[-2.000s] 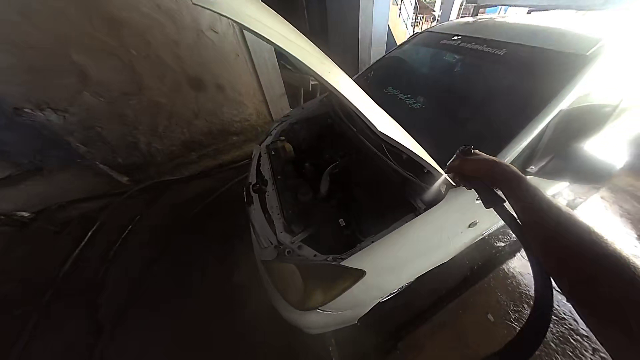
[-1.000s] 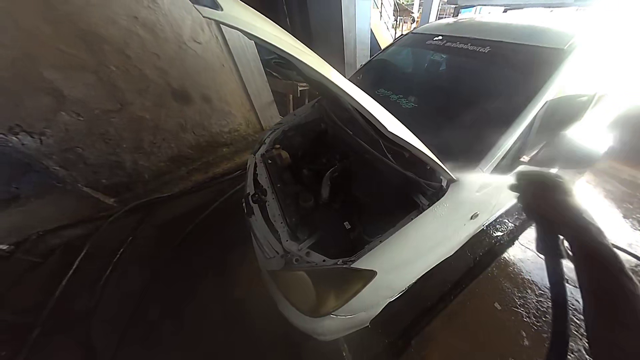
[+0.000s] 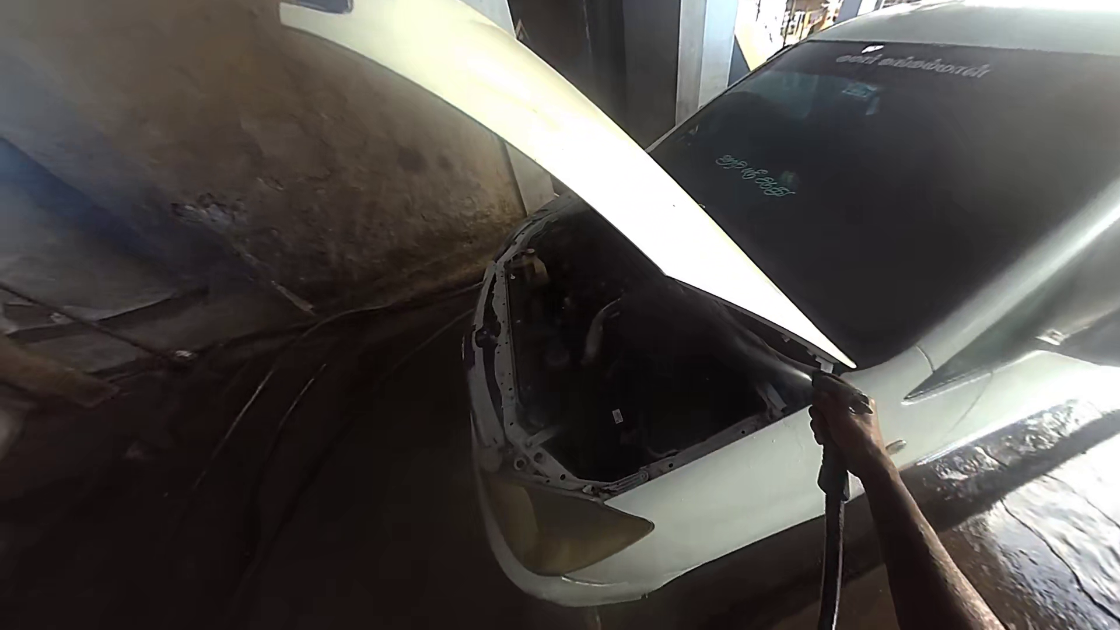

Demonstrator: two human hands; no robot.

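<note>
My right hand grips a spray gun with a dark hose hanging down from it. The hand is beside the rear corner of the raised white hood, over the front fender of a white car. A faint spray leads from the nozzle leftward into the open engine bay, where a pale hose and a small reservoir show dimly. The yellowed headlight is below the bay. My left hand is out of view.
A stained wall stands left of the car, with hoses or cables on the dark floor beneath it. The windshield bears writing. Behind the hood rises a pillar. Wet, shiny ground lies at the right.
My right hand with the spray gun has moved left from over the car's side to the hood's rear corner. The spray now points into the engine bay.
</note>
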